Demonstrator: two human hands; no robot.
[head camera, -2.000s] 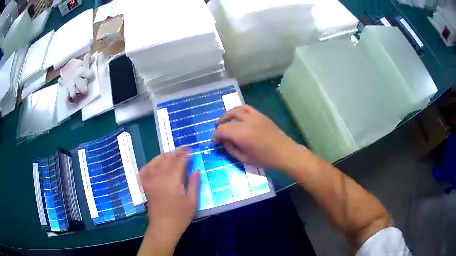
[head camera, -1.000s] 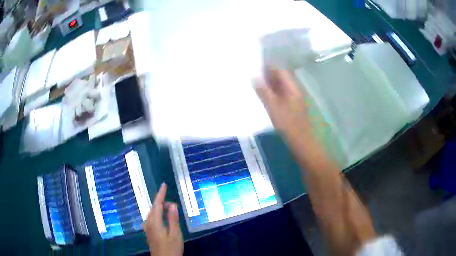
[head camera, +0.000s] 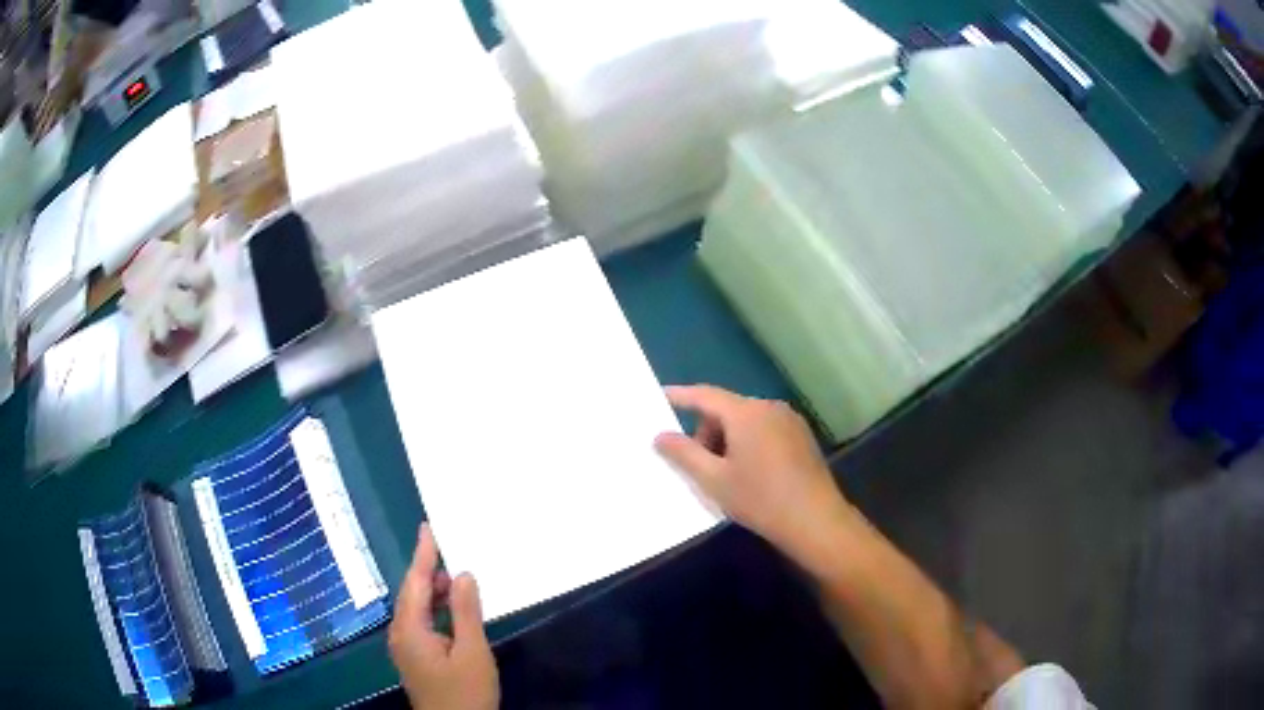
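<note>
A plain white cover sheet lies at the work spot in front of me, and no blue cells show under it. My right hand is at its right edge, thumb on the rim and fingers beside it. My left hand is at its lower left corner, fingers bent against the edge. Both hands are bare. Whether the fingers grip the sheet or only rest against its edges is hard to tell.
Two piles of blue cell strings lie at left. A white sheet stack and a cloudy stack stand behind. Greenish translucent sheets stand at right. A phone and crumpled gloves lie at upper left.
The blue cells at the work spot are now covered by the white sheet, which was blurred and raised in my right hand one second ago. My right hand has come down to the sheet's right edge.
</note>
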